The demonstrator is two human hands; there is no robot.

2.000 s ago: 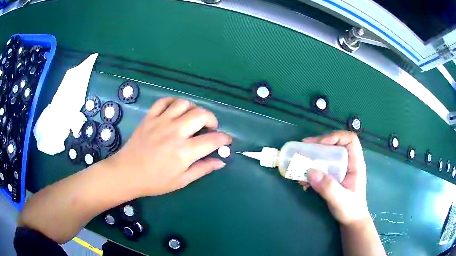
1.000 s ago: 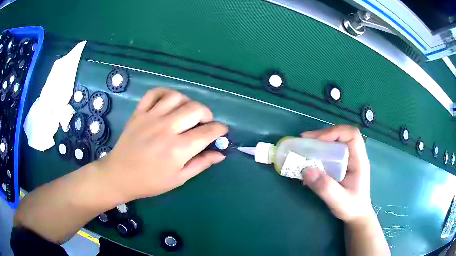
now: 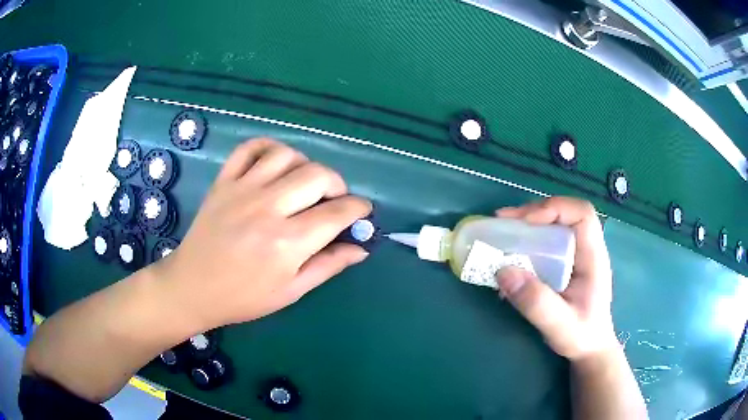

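My left hand (image 3: 275, 221) holds a small round black part (image 3: 361, 230) with a silver-white centre between thumb and fingers, just above or on the green surface; the fingers hide its left side. My right hand (image 3: 566, 279) holds a translucent squeeze bottle (image 3: 513, 246) on its side, with a white label and yellowish liquid near its neck. Its thin nozzle (image 3: 400, 239) points left, with the tip at or very near the part's right edge. I cannot tell if they touch.
Loose discs (image 3: 153, 208) lie left of my left hand, beside a crumpled white cloth (image 3: 80, 176) and a blue bin (image 3: 51, 107) of discs. More discs lie at the near edge. Discs stand spaced along the green belt (image 3: 369, 74), below a metal rail (image 3: 525, 26).
The discs on the belt have moved right. The view has shifted slightly. The yellowish liquid has spread at the bottle's neck end. Both hands keep their holds, with the nozzle still beside the part.
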